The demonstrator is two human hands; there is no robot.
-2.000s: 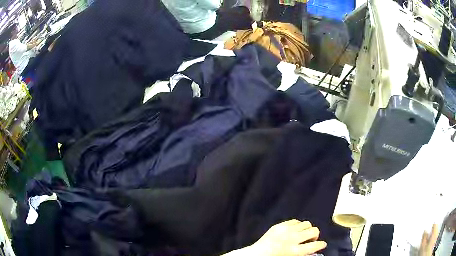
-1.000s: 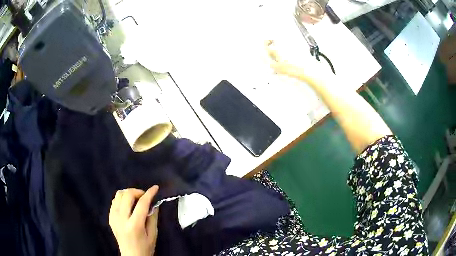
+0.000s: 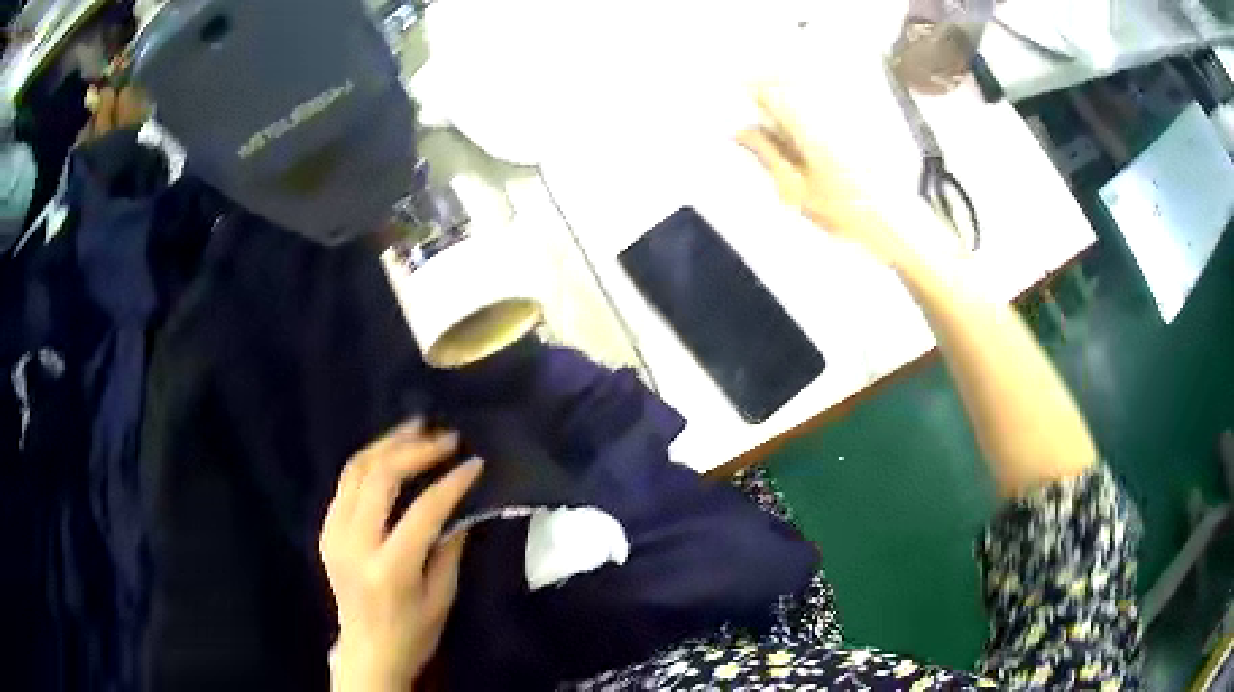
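Note:
A navy garment lies over my lap and the table's near edge, below the sewing machine head. A white curved piece shows on it, with a narrow pale strip running from it to my fingers. My left hand grips the cloth near that strip, thumb and fingers bent. My right hand is over the white table, beyond the phone. Glare around its fingers hides whether it holds anything.
The grey machine head is at upper left, with a cream cylinder below it. A black phone lies near the table edge. Dark-handled scissors and a clear container lie at upper right. More navy cloth hangs at left.
The view has swung right from the heaped garments to the table, then shifted slightly. My left hand now grips near the white piece. My right hand's fingers look more spread than one second ago.

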